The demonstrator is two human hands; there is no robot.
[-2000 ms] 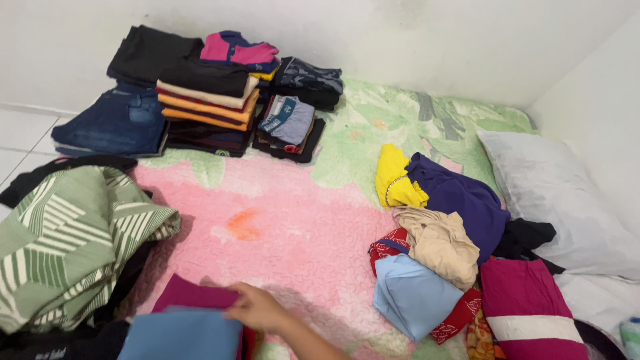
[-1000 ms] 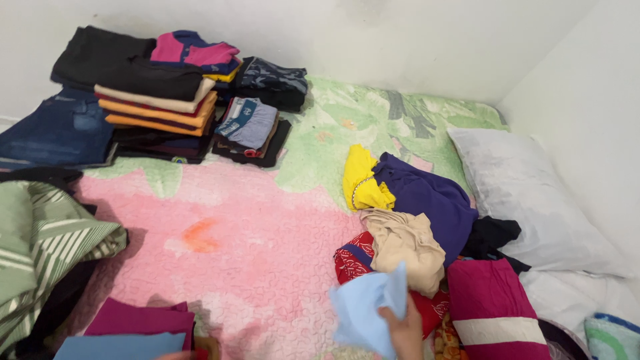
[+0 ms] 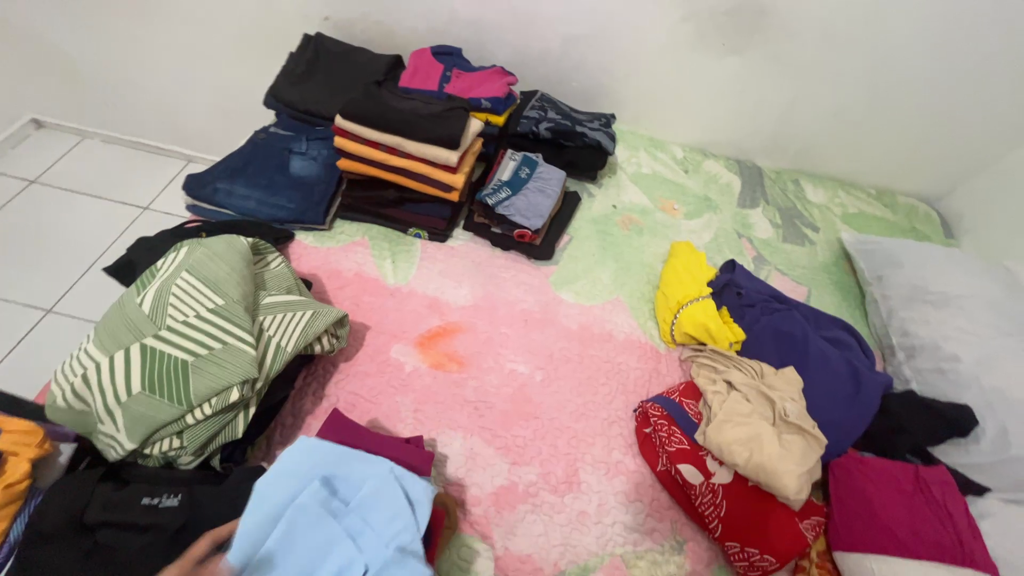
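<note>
At the bottom edge, my left hand (image 3: 200, 552) is partly in view, its fingers at the left edge of a light blue cloth (image 3: 336, 504) and seeming to grip it. The cloth lies over part of a folded magenta garment (image 3: 384, 444). My right hand is not seen; the cloth or the frame edge may hide it. Left of the cloth is a black shirt (image 3: 120, 512) with small writing. Behind that shirt rises a heap of green-and-white patterned fabric (image 3: 192, 336).
Folded stacks stand by the wall: jeans (image 3: 272, 176), black and orange garments (image 3: 408, 152), grey underwear (image 3: 528, 192). At right lie yellow (image 3: 692, 300), purple (image 3: 800, 344), beige (image 3: 760, 424), red patterned (image 3: 704, 488) and magenta (image 3: 904, 504) garments beside a pillow (image 3: 936, 312). Beneath is a pink-and-green bedcover (image 3: 496, 336).
The light blue cloth, in my right hand by the right-hand pile a second ago, has moved left over the magenta garment. My right hand has gone from sight. The view has shifted left.
</note>
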